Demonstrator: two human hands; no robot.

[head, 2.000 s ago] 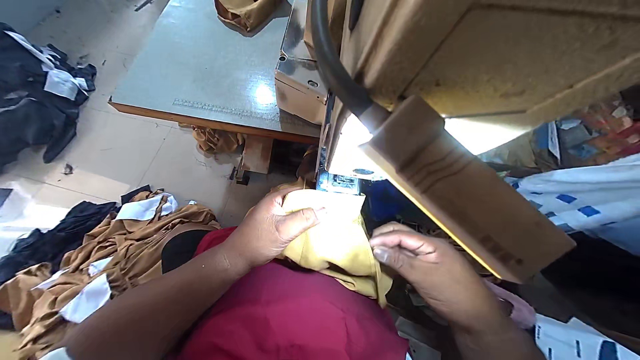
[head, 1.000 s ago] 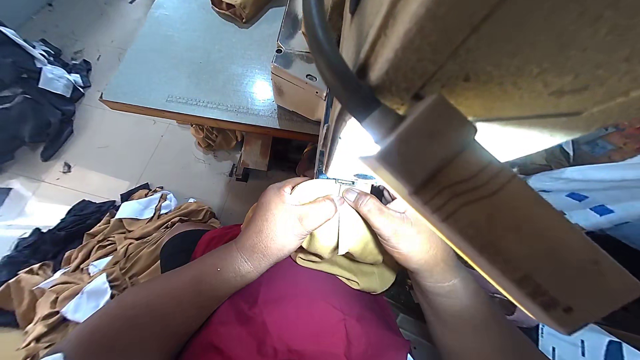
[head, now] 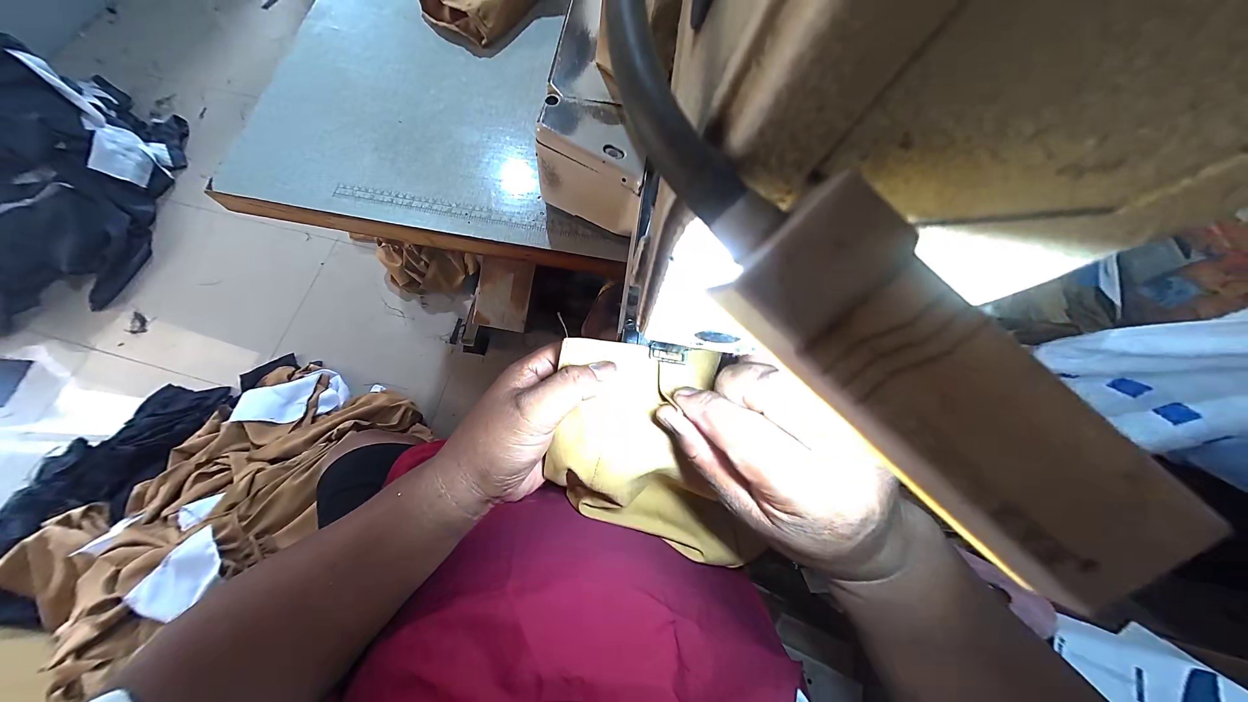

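Observation:
A piece of mustard-yellow fabric (head: 624, 429) hangs over my lap, its upper edge by the presser area of a sewing machine (head: 770, 127). My left hand (head: 522, 414) grips the fabric's left edge, thumb on top. My right hand (head: 780, 458) pinches the fabric near a dark vertical seam line on its right side. A small metal presser foot (head: 669, 353) sits at the top edge between both hands. The lit lamp (head: 955, 390) on a thick flexible neck partly covers the machine, just above my right hand. The needle cannot be made out.
A worktable (head: 390, 117) with a printed ruler stands ahead on the left, brown cloth (head: 478, 21) on it. Brown garments with white patches (head: 283, 487) are heaped at my left. Dark garments (head: 68, 195) lie on the floor. White cloth with blue squares (head: 1160, 380) is at the right.
My hands came together at the fabric's top edge one second ago and are now farther apart. More of the fabric's flat upper part shows between them. The lamp appears shifted in view.

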